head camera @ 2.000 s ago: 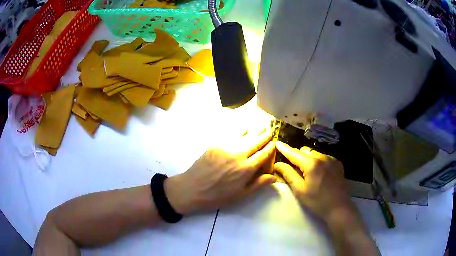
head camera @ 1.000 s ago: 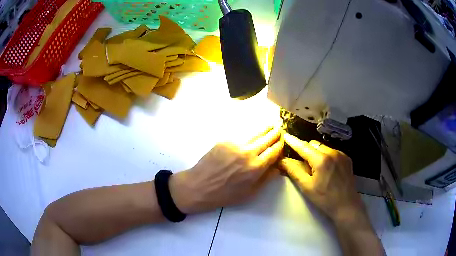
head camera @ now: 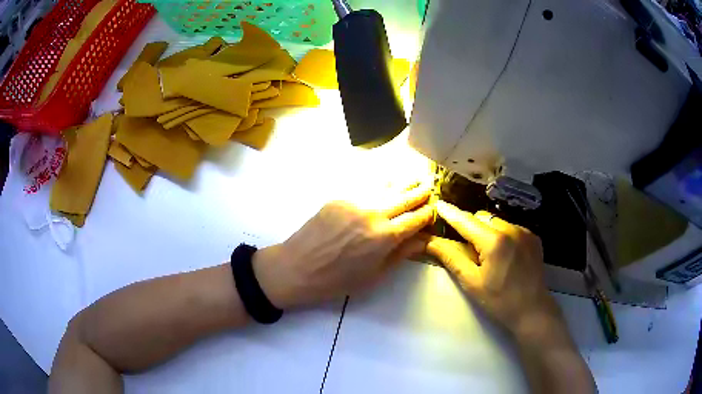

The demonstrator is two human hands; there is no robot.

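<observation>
My left hand (head camera: pixel 358 242), with a black band on the wrist, lies flat on the table with its fingertips at the needle area. My right hand (head camera: pixel 493 262) is bent beside it, its index fingertip meeting the left fingertips just below the presser foot and needle area (head camera: pixel 437 185). The sewing machine head (head camera: pixel 531 92) stands above them. Any fabric under the fingers is hidden by the hands and glare, so I cannot tell whether they hold a piece.
A loose pile of mustard fabric pieces (head camera: pixel 192 96) lies left, near a red basket (head camera: pixel 85 69), a green basket (head camera: pixel 254 19) and a plastic bag (head camera: pixel 38 169). A black lamp (head camera: pixel 368 81) hangs over the glare. Snips (head camera: pixel 604 312) lie right, beside a black patch (head camera: pixel 562 223).
The camera view has shifted a little. My left hand and wrist have moved slightly up and left since the last frame. Both hands stay together at the needle area.
</observation>
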